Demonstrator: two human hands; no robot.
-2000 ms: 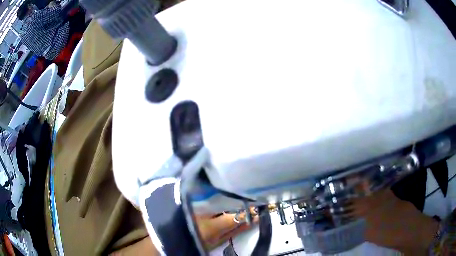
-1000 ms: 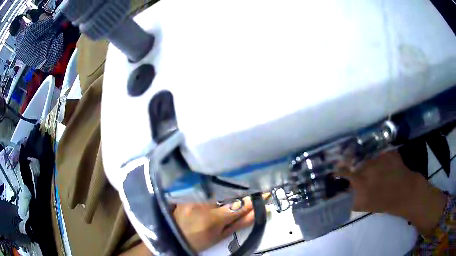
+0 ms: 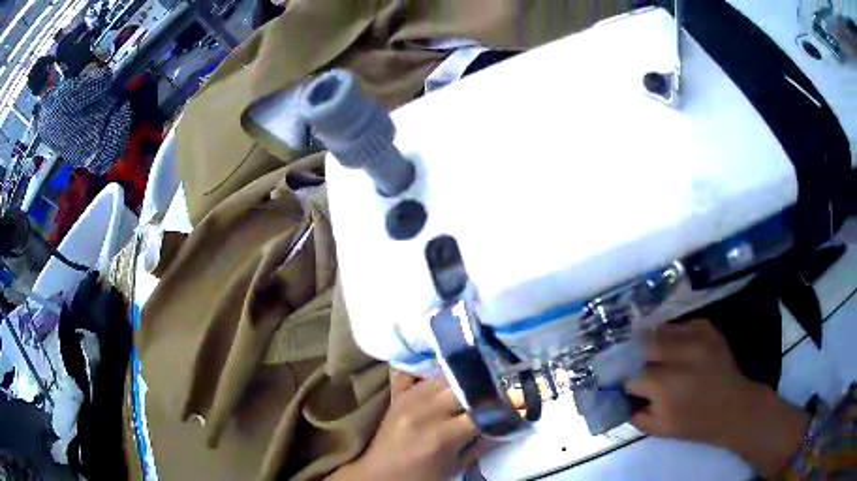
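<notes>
The white sewing machine head (image 3: 573,178) with a blue stripe fills the middle. The tan garment panel (image 3: 225,329) lies bunched along its left side and beyond it. My left hand (image 3: 423,423) is at the bottom centre, fingers pointing towards the needle area and partly hidden by the curved metal take-up guard (image 3: 465,366). My right hand (image 3: 700,385) is below the head at the right, its fingertips hidden behind the grey tension dial (image 3: 601,399). Whether either hand grips cloth cannot be seen. Black cut pieces (image 3: 756,329) lie behind the right hand.
The grey ribbed pressure screw (image 3: 357,127) stands on the head. White bins (image 3: 85,249) and dark and white cloth (image 3: 89,366) are beyond the table's left edge. A person in a checked top (image 3: 85,117) is at the upper left.
The view has shifted, so the machine head looks smaller and more tan cloth shows. Both hands stay by the needle area, with more of the left hand visible below the guard.
</notes>
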